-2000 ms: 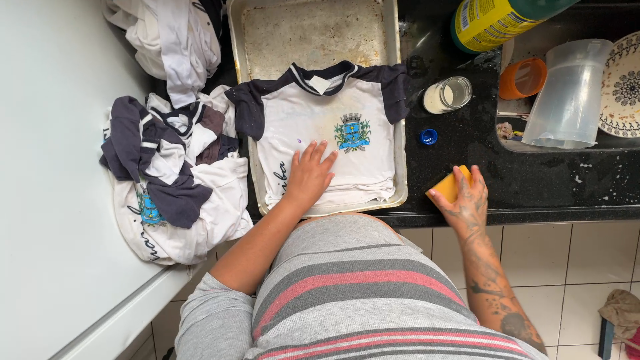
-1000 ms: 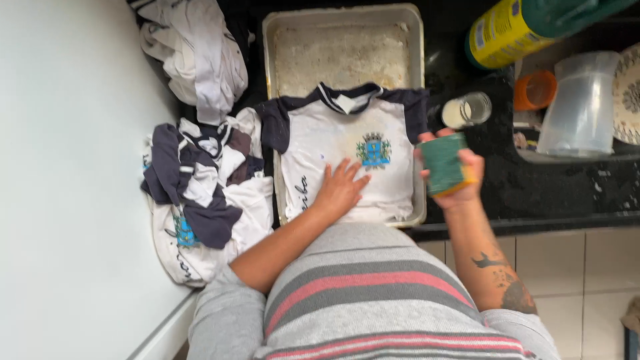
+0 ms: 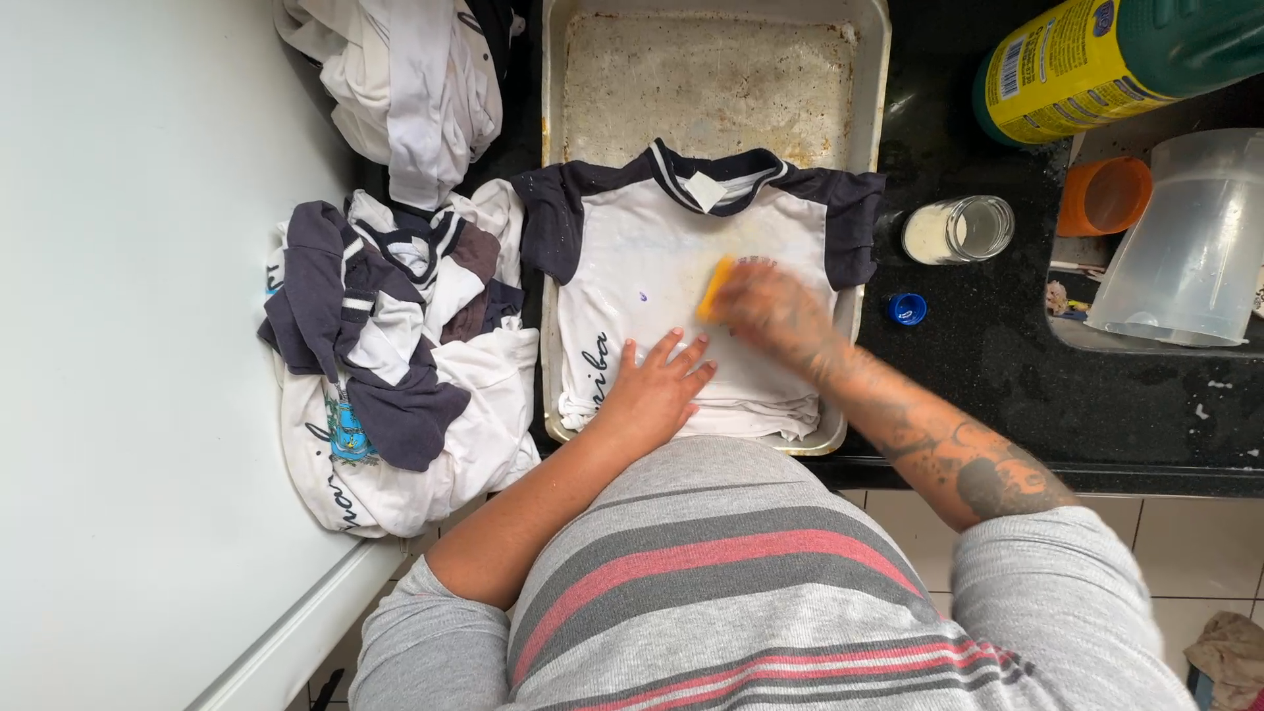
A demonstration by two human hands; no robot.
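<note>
A white T-shirt with dark sleeves and collar (image 3: 681,257) lies flat across a worn metal baking tray (image 3: 555,89). My left hand (image 3: 657,390) rests on the lower front of the shirt, fingers spread, holding nothing. My right hand (image 3: 775,311), blurred, grips a yellow sponge (image 3: 715,288) against the shirt's chest and covers most of the printed crest. A small purple mark shows on the fabric left of the sponge. Right of the tray, an open glass jar (image 3: 958,230) with white contents lies near a blue cap (image 3: 907,309).
More white and dark shirts (image 3: 395,346) are heaped left of the tray, with another white cloth pile (image 3: 415,89) above. On the right, a large green bottle (image 3: 1116,64) with a yellow label is near the sink, which holds an orange cup (image 3: 1106,196) and a translucent plastic container (image 3: 1185,247).
My right hand has brought the sponge from right of the tray onto the shirt's chest; its green side showed a second ago. My left hand stays on the shirt.
</note>
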